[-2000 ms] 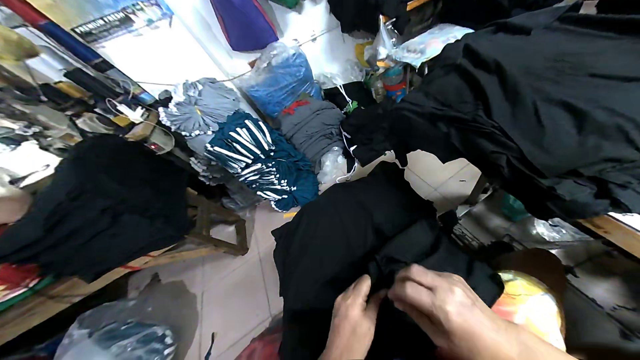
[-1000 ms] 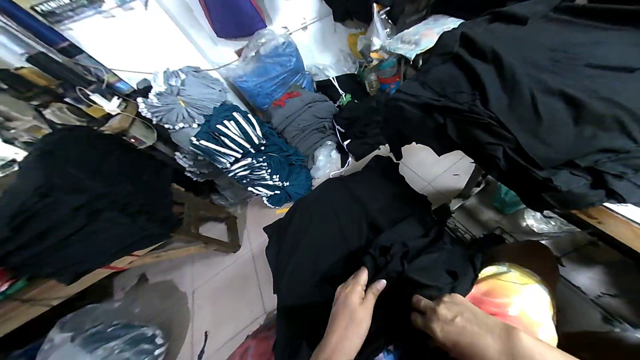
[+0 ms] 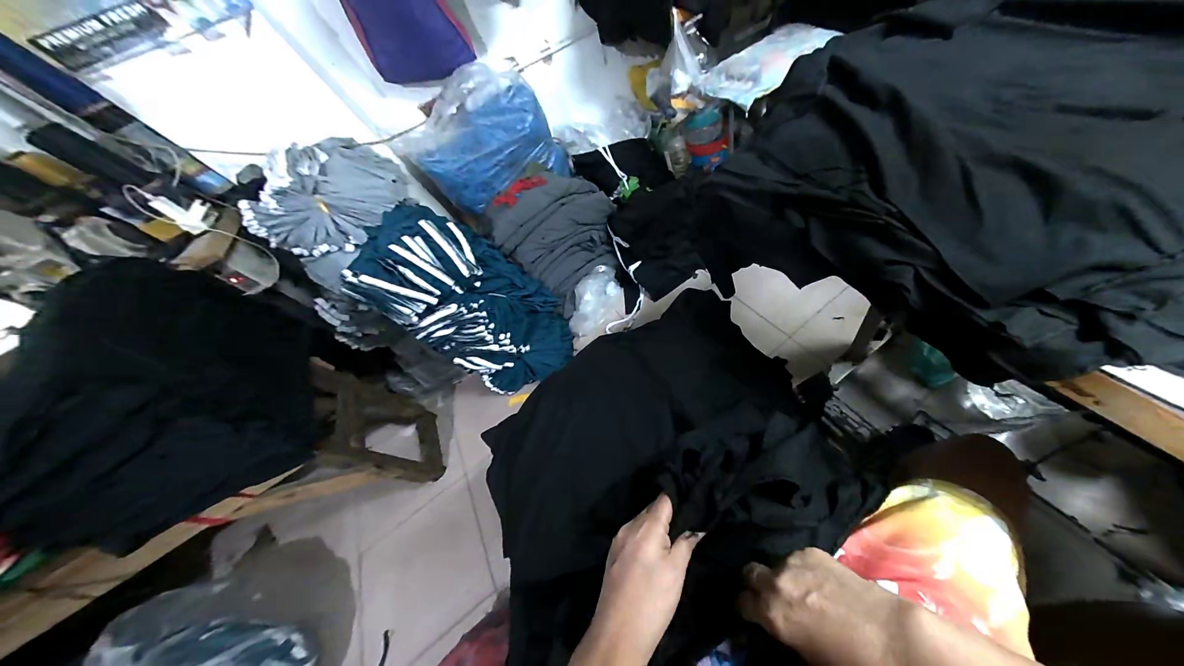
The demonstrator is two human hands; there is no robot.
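A black cloth garment (image 3: 610, 407) lies spread and bunched in front of me, at the lower middle of the head view. My left hand (image 3: 647, 555) grips a fold of it between thumb and fingers. To the right, my right hand (image 3: 805, 592) has its fingers curled on the same cloth near its lower edge; the fingertips are partly hidden. Bright red and yellow printed fabric (image 3: 943, 555) shows beside my right forearm.
Black fabric (image 3: 1017, 176) covers a wooden table at the right. More black cloth (image 3: 148, 388) lies on a wooden bench at the left. Teal bundles with white strips (image 3: 444, 287), grey bundles (image 3: 333, 194) and a blue plastic-wrapped bag (image 3: 490, 139) stand behind. A plastic bag (image 3: 203, 629) sits at lower left.
My hands were close together on the cloth two seconds ago and are now farther apart. The cloth has become more bunched between and above them.
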